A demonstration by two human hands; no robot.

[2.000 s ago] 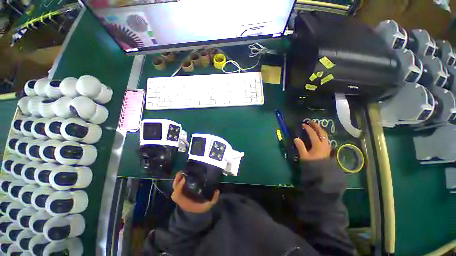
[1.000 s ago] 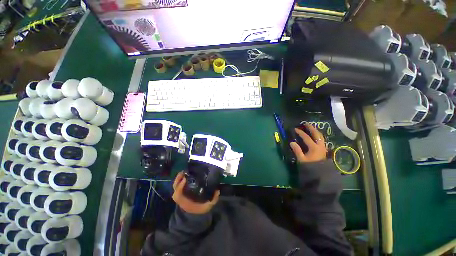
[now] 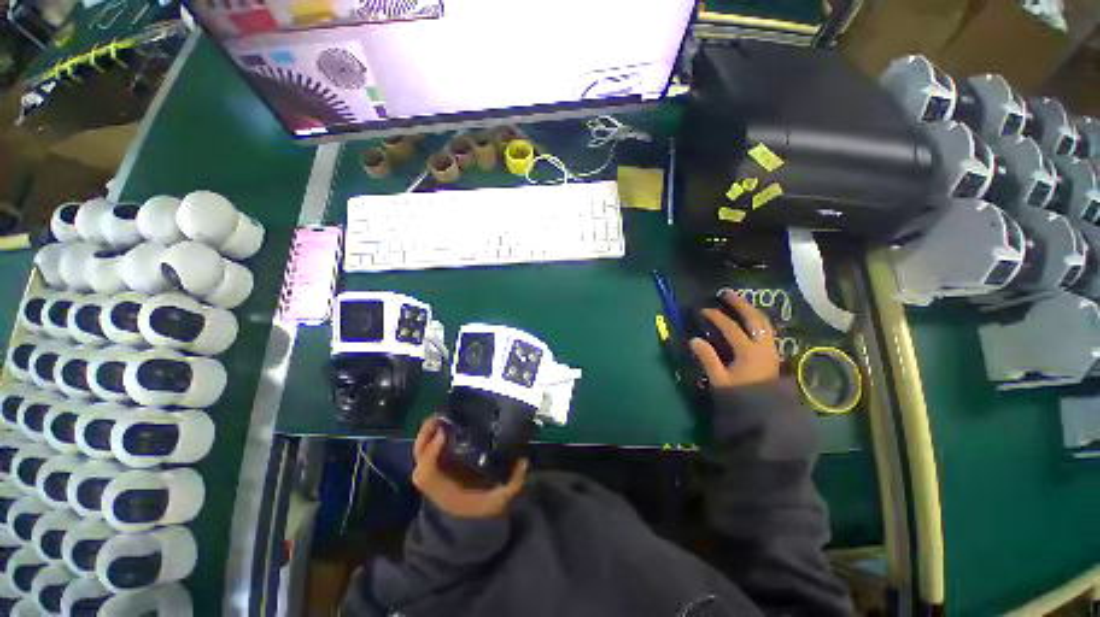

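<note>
A PTZ camera [image 3: 498,362] with a white upper housing and a black ball head stands at the bench's front edge. My left hand [image 3: 464,476] is closed around its ball head from below. A second PTZ camera [image 3: 379,328] stands just left of it, untouched. My right hand [image 3: 742,342] rests over a black computer mouse [image 3: 714,328], which its fingers partly hide. The monitor [image 3: 458,60] shows a bright picture with test-chart patterns at its left.
A white keyboard [image 3: 485,225] lies below the monitor, with a pink-white phone [image 3: 310,275] to its left. Bulky black machine [image 3: 808,145], pens [image 3: 667,301] and yellow tape roll [image 3: 829,380] are on the right. White housings [image 3: 157,434] fill the left; grey-white cameras [image 3: 965,253] fill the right.
The view has shifted slightly. More of the test-chart pattern shows on the monitor than two seconds ago. My right hand has moved slightly with the mouse; my left hand keeps its hold.
</note>
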